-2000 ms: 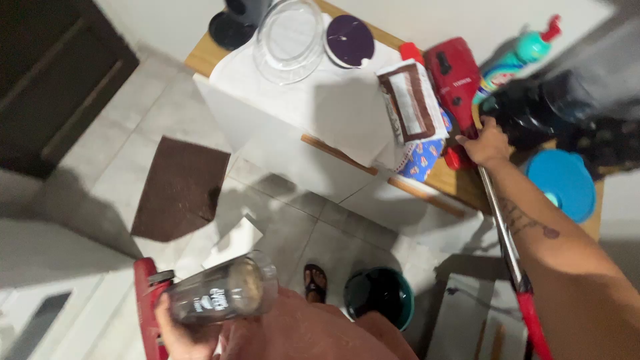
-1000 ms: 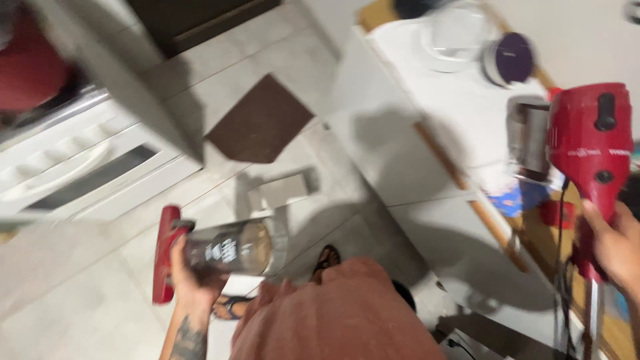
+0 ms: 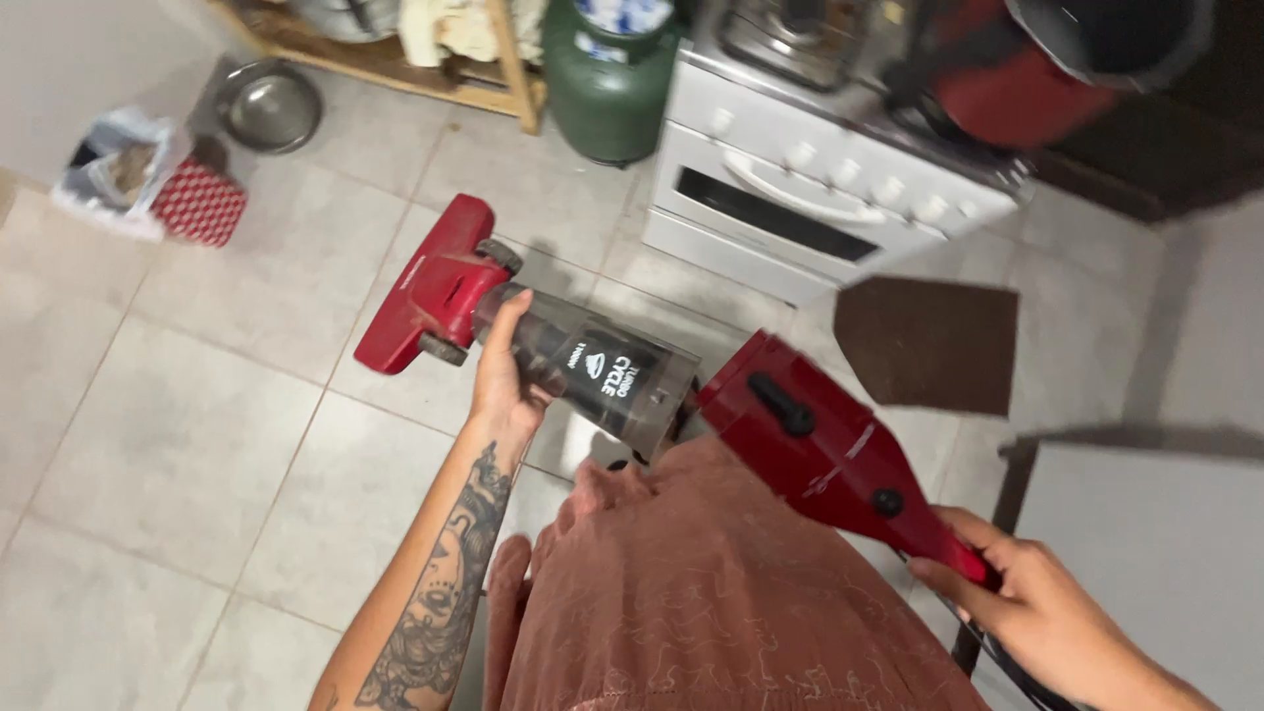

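My left hand (image 3: pixel 509 375) grips the clear dust container (image 3: pixel 617 370) of a stick vacuum cleaner near its narrow end. The red floor head (image 3: pixel 434 286), with two dark wheels, is joined to that end. My right hand (image 3: pixel 1007 588) is wrapped around the handle of the red motor body (image 3: pixel 815 434), which has a black switch and a round black button. The open end of the motor body is right beside the wide end of the container, at an angle to it; whether they touch I cannot tell. A dark cord hangs below my right hand.
A white stove (image 3: pixel 780 188) with a red pot (image 3: pixel 1037 89) stands at the upper right, beside a green gas cylinder (image 3: pixel 612 89). A brown mat (image 3: pixel 928 346) lies on the tiles. At the upper left are a metal bowl (image 3: pixel 269 107), a lined bin (image 3: pixel 123 173) and a wooden shelf (image 3: pixel 395 74).
My right hand has lifted the red motor body from the counter and brought it beside the dust container in my left hand. The view has swung from the counter to the stove side.
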